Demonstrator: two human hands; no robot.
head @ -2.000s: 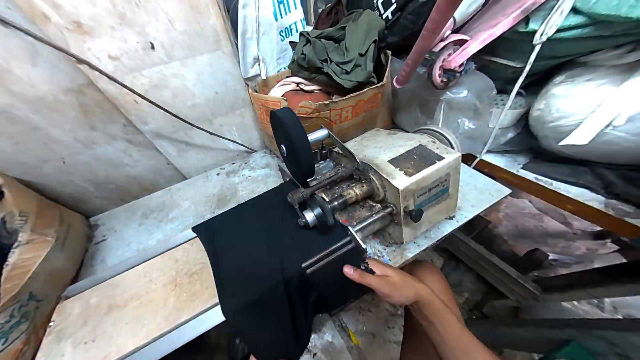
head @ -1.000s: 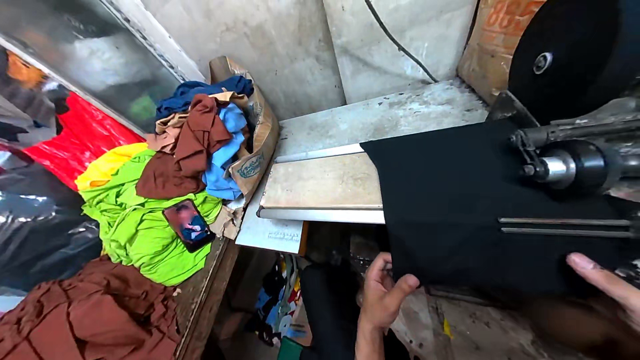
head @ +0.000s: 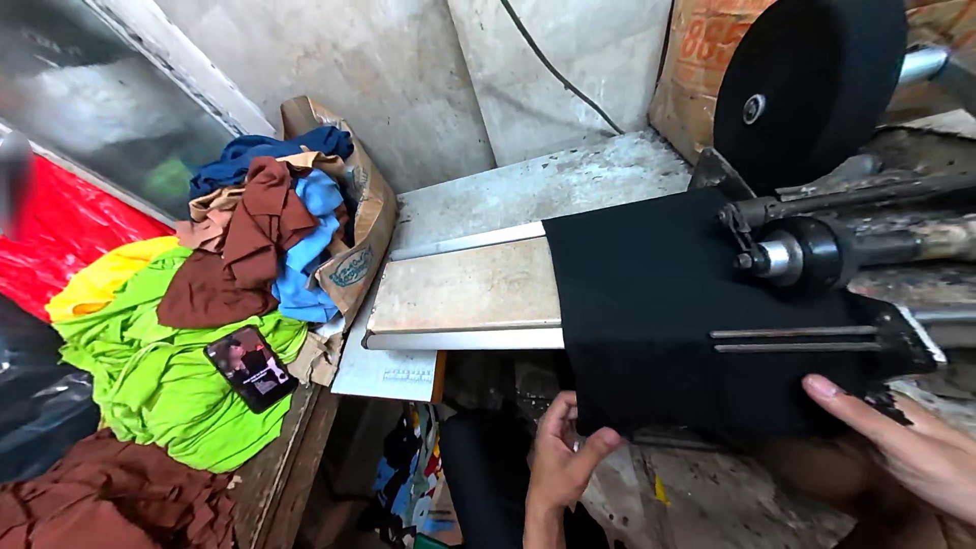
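Note:
Black fabric point(head: 640, 305) lies across a pale board point(head: 465, 286) with metal edge strips and passes under a pair of thin metal rods point(head: 793, 340) at a cutting or winding machine point(head: 808, 252). My left hand point(head: 564, 457) pinches the fabric's lower left edge between thumb and fingers. My right hand point(head: 900, 442) rests at the fabric's lower right part, thumb on top and its fingers hidden beneath. A round black roll point(head: 808, 91) stands upright on a metal shaft behind the machine.
On the left, a cardboard box point(head: 366, 221) holds blue and brown cloth. Lime green fabric point(head: 175, 374) carries a smartphone point(head: 250, 369) with its screen lit. Brown cloth point(head: 114, 496) lies in the lower left corner. A grey wall point(head: 343, 61) bounds the back, with a dark cable on it.
The view has swung left and closer since two seconds ago. My left hand, barely visible then, is at the fabric's lower left edge; both hands hold nearly the same places as one second ago.

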